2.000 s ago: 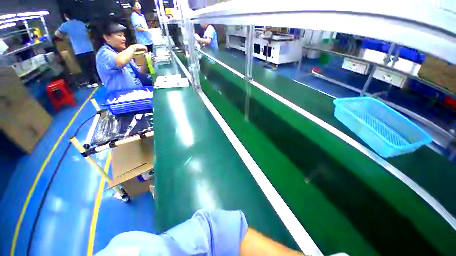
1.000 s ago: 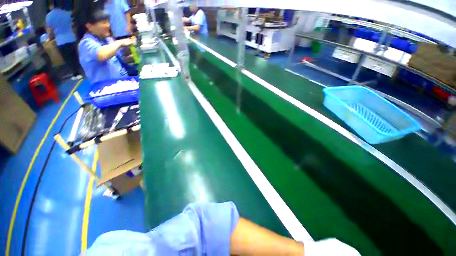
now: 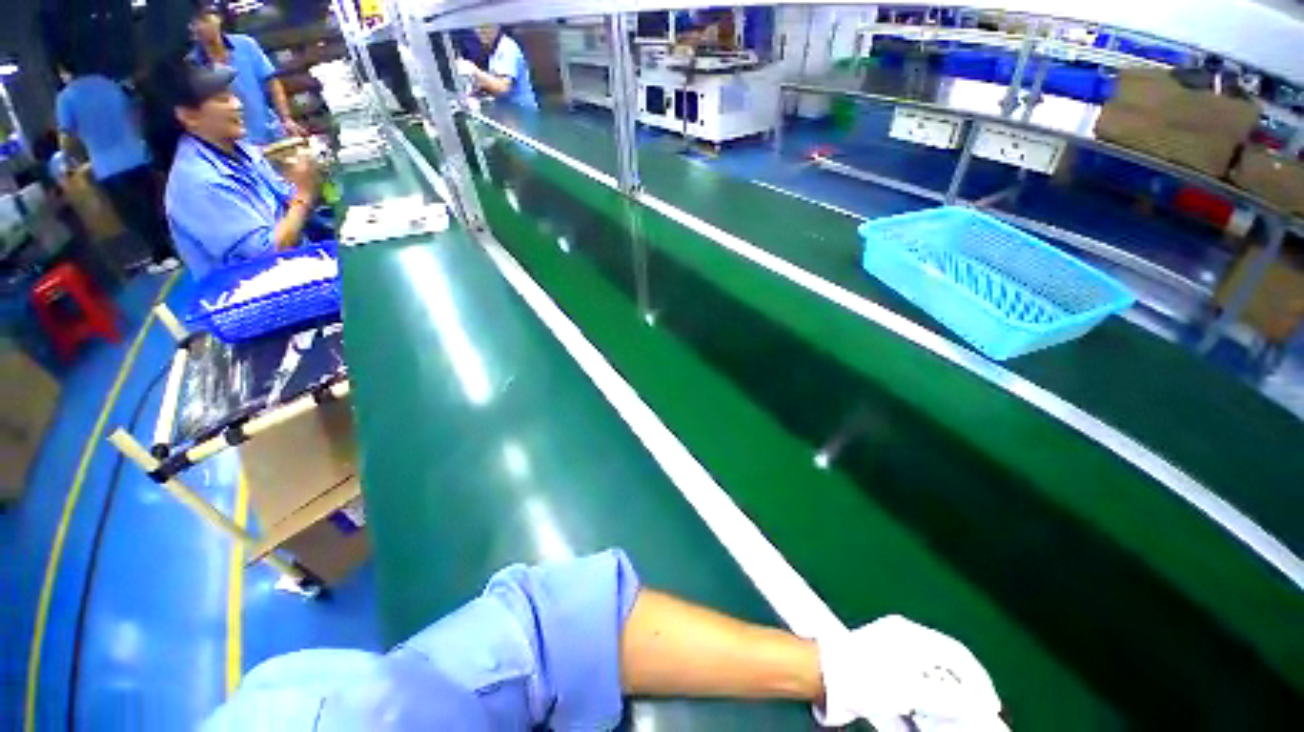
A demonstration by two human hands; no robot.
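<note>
My left hand (image 3: 912, 675), in a white glove, is at the bottom edge, right of the middle, over the near rail and the green conveyor belt (image 3: 772, 415). Its fingers are partly cut off by the edge. Small dark marks show on or beside the glove, and I cannot tell whether it holds anything. My left forearm is bare below a rolled light-blue sleeve and reaches across the green ledge (image 3: 472, 472). My right hand is out of the picture.
A light-blue slotted basket (image 3: 987, 279) sits on the far ledge. White items (image 3: 393, 219) lie on the near ledge further up. A person (image 3: 229, 200) stands at left behind a darker blue tray (image 3: 269, 296) on a trolley. A metal post (image 3: 451, 129) rises beside the belt.
The view has swung right, so the basket and trolley appear further left. My left forearm and gloved hand show more fully at the bottom. The person at left has changed arm position.
</note>
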